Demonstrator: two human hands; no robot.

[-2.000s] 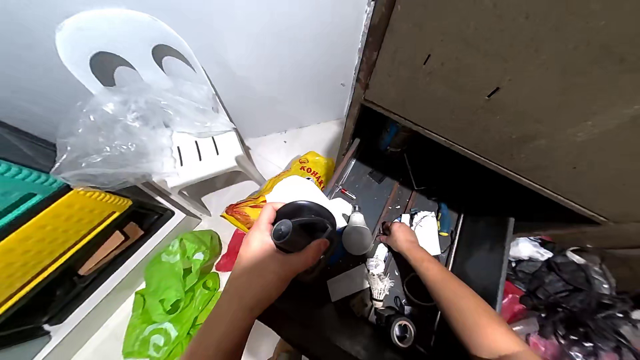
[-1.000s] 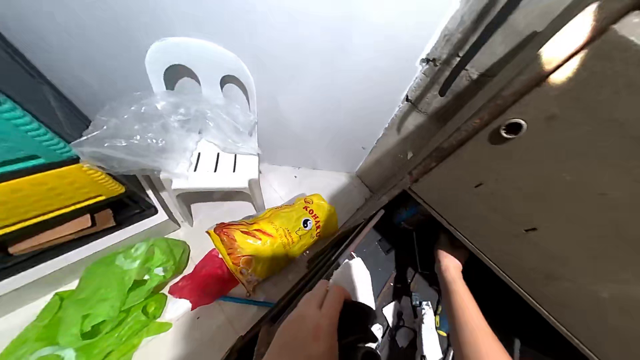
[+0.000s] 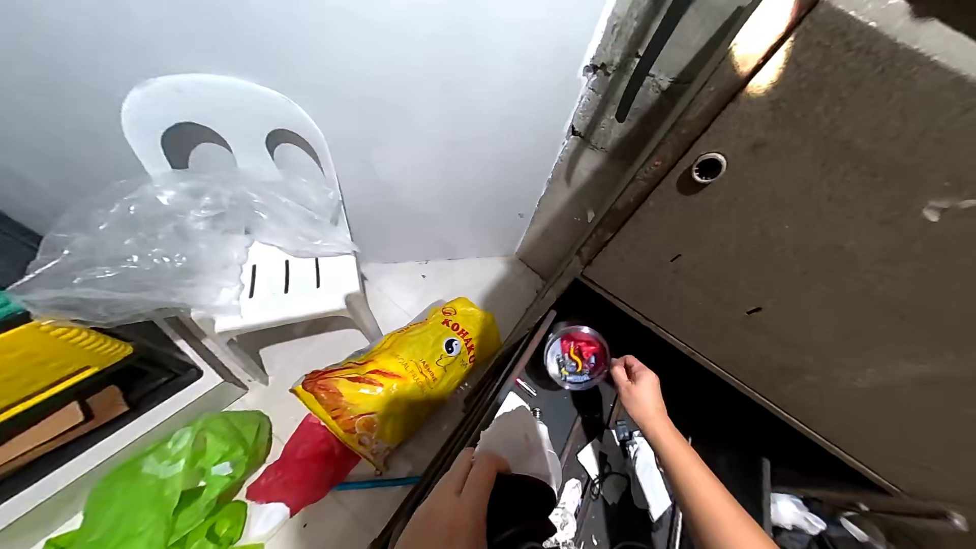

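Note:
My right hand (image 3: 639,389) grips the right edge of a round clear container (image 3: 577,357) over the far end of an open drawer. Red, yellow and blue-grey small items show inside the container. Low in the view, my left hand (image 3: 457,503) is closed around a black rounded object (image 3: 520,509), whose lower part is cut off by the frame. Just beyond that hand lies a crumpled white sheet or bag (image 3: 522,442). Papers (image 3: 648,476), a dark cable and other small items lie in the drawer beside my right forearm.
A brown panel (image 3: 762,229) rises above the drawer. On the floor at left lie a yellow rice sack (image 3: 412,374), a red bag (image 3: 305,465) and a green plastic bag (image 3: 183,473). A white plastic chair (image 3: 305,282) holds clear plastic wrap (image 3: 152,252). Yellow crate (image 3: 53,366) at far left.
The clear container has come into view at my right hand, which one second ago reached into the drawer's dark far end. My left hand still holds the black object. The view has swung right.

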